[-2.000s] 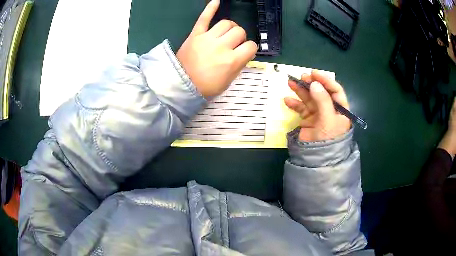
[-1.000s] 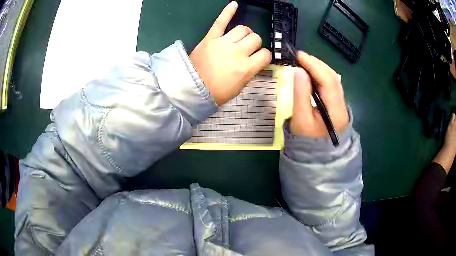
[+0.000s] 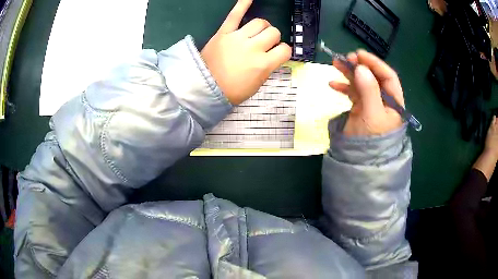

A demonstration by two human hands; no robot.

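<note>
A black plastic housing point(image 3: 306, 32) lies at the top edge, partly cut off, with a column of small pale squares. My left hand point(image 3: 245, 60) rests against its near left side, index finger stretched up; its grip is partly hidden. My right hand point(image 3: 371, 92) holds a slim dark pen-like tool point(image 3: 394, 103). The tool's tip is just right of the housing, apart from it, with a small pale spot that may be a piece or shine. The pad sheet point(image 3: 262, 120), with thin dark lines on a pale yellow liner point(image 3: 316, 109), lies below the housing, partly under my left hand.
An open black frame point(image 3: 372, 24) lies at the upper right. A pile of black parts point(image 3: 464, 71) is at the far right, near another person's forearm point(image 3: 486, 155). A large white sheet point(image 3: 93, 49) lies at left, beside a curved yellow-edged stack point(image 3: 12, 60).
Two seconds ago the tool was over the liner; one second ago it was at the housing. Now it is drawn off to the right. A third pale square shows since two seconds ago.
</note>
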